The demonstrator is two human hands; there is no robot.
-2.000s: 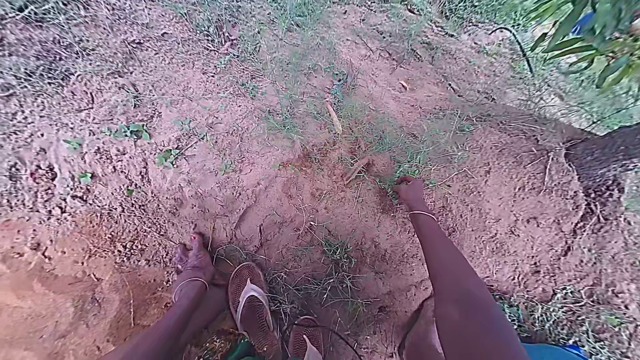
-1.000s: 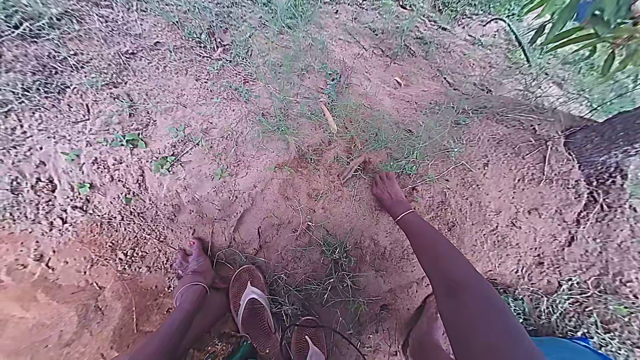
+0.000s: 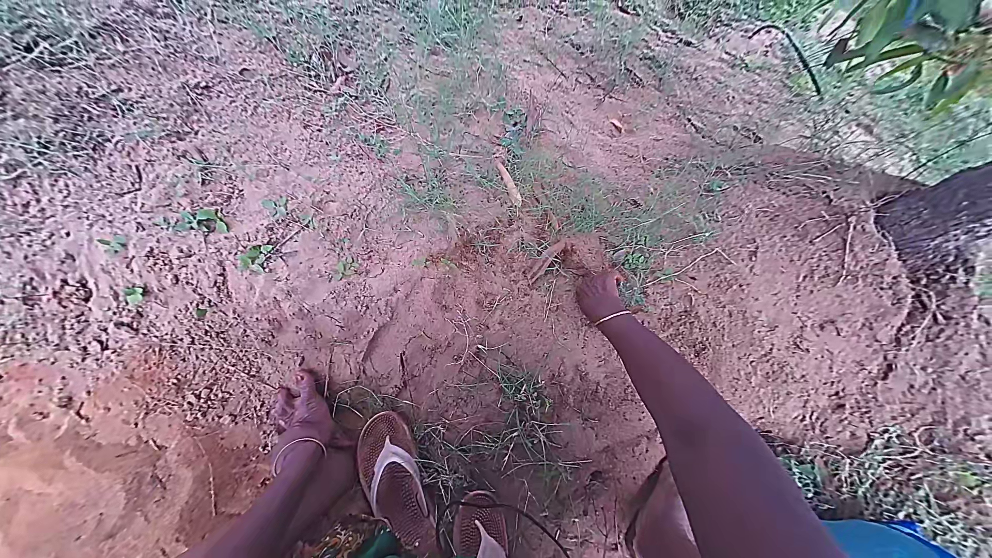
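Observation:
My right hand (image 3: 600, 296), with a thin bangle at the wrist, is down at the soil beside a small green weed (image 3: 634, 263) and thin grass. Its fingers are curled and partly hidden, so whether they grip anything does not show. At the lower left, my left hand (image 3: 304, 418), also with a bangle, is near the ground with bent fingers, and what it may hold cannot be made out. Beside it lies a brown flip-flop with a white strap (image 3: 394, 473), and a second flip-flop (image 3: 480, 527) is at the bottom edge.
A tree trunk (image 3: 942, 213) stands at the right, with leaves (image 3: 907, 46) above it. A dry stick (image 3: 508, 182) lies on the reddish soil beyond my right hand. Uprooted-looking grass (image 3: 519, 418) is near the flip-flops. Small leafy plants (image 3: 201, 221) grow at the left.
My right hand has moved left from the green weed, then slightly back toward it. My left hand stays beside the flip-flops.

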